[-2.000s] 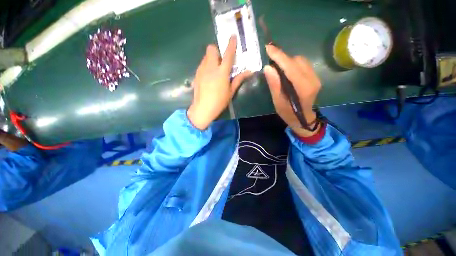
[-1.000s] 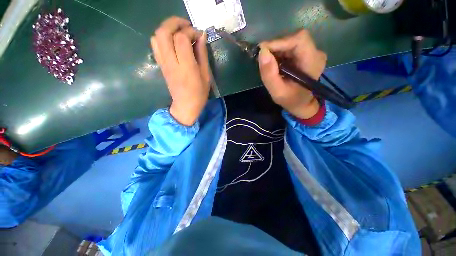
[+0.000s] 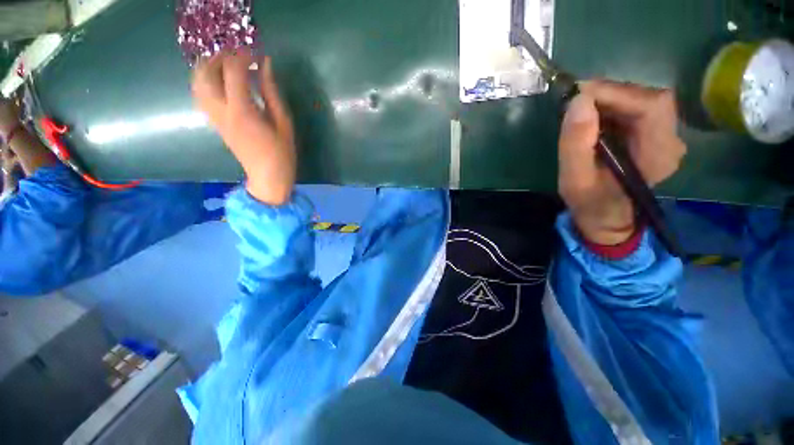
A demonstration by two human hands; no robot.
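The silver-white phone assembly [image 3: 496, 52] lies on the green mat at the top, cut off by the picture's edge, with a dark slot and a purple-blue patterned near end. My right hand [image 3: 614, 156] holds the black soldering iron [image 3: 629, 178] like a pen, its metal tip over the assembly beside the slot. Whether the tip touches cannot be told. My left hand [image 3: 248, 122] is at the near edge of the purplish-pink and silver component pile [image 3: 213, 26], fingers bent and slightly blurred. Whether the fingers pinch a component is hidden.
A yellow round tub with a whitish top [image 3: 727, 87] stands right of my right hand. The green bench mat [image 3: 374, 143] ends in front of me. At the left edge are a neighbouring person's blue sleeve [image 3: 78, 226] and a red lead [image 3: 54, 135].
My left hand has left the assembly's near end and moved left to the pile. My right hand still holds the iron, its tip now farther up the assembly. The view has shifted.
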